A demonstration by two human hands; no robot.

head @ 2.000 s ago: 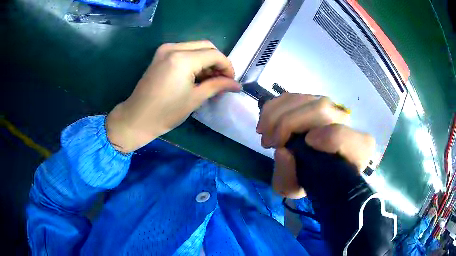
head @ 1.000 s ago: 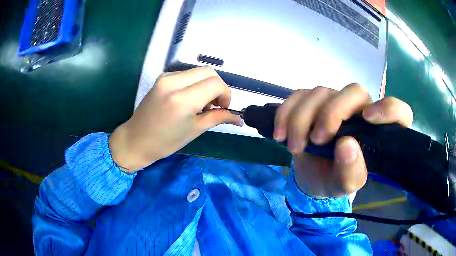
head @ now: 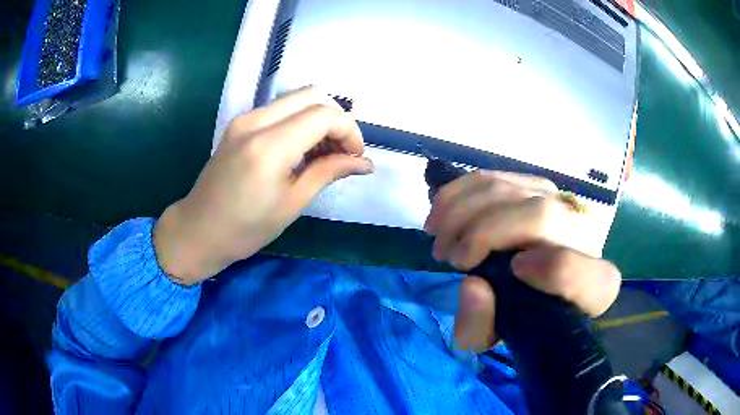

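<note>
A laptop lies bottom side up, its silver-grey bottom cover point(head: 438, 73) facing me, with a dark strip point(head: 519, 164) along the near edge. My left hand point(head: 251, 174) is over its near left corner, thumb and fingers pinched; whether they hold a screw is hidden. My right hand point(head: 519, 235) is wrapped around a thick black electric screwdriver point(head: 548, 332). The thin bit points up and away, its tip over the dark strip; contact cannot be told. The tip is a little right of my left fingertips, apart from them.
A white foam sheet point(head: 381, 185) lies under the laptop on the green bench point(head: 174, 73). A blue screw tray point(head: 99, 44) full of tiny screws stands at the far left on clear plastic. Red-orange edging shows at the far right corner. A blue sleeve is at the lower right edge.
The laptop's near edge has turned to lie across my front since the first frame. Since the second frame, the screwdriver has swung from nearly level to bit up, and its tip has left my left fingertips.
</note>
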